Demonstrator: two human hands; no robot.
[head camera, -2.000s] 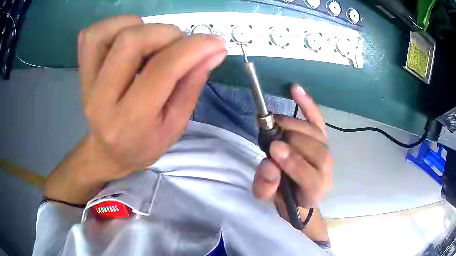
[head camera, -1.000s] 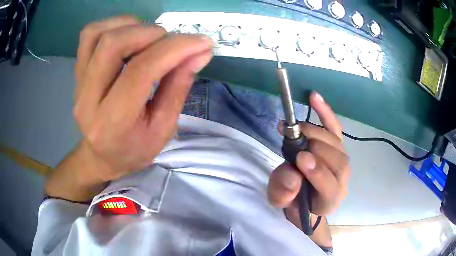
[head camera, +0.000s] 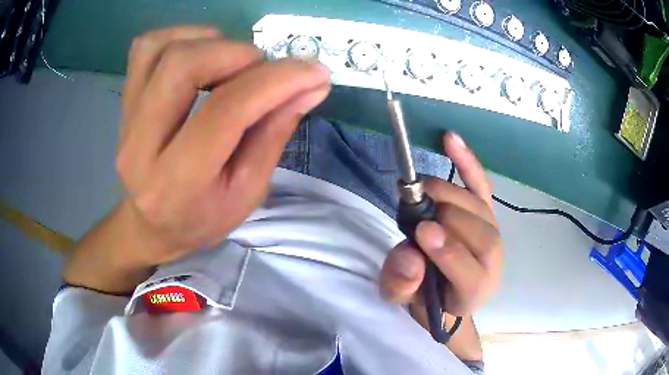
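Observation:
A white strip (head camera: 455, 78) with a row of ring-shaped positions lies on the green mat, slightly tilted down to the right. My right hand (head camera: 451, 238) holds a soldering iron (head camera: 401, 143) by its black grip. The iron's thin tip is over the strip's near edge, between two rings; contact cannot be told. My left hand (head camera: 213, 139) is over the strip's left end with thumb and forefinger pinched together. Whatever is between the fingertips is too small to tell.
A dark strip holder (head camera: 499, 28) with white discs lies behind the white strip. A tip cleaner (head camera: 637, 123) with yellow filling and a green-handled tool (head camera: 655, 62) are at the right. A black cord (head camera: 557, 211) and blue object (head camera: 623, 265) are at lower right. Dark strips (head camera: 20, 36) stand far left.
The white strip shows further right in the view. The iron's tip first moved right along the strip, then back left. My left hand stays pinched and has shifted slightly.

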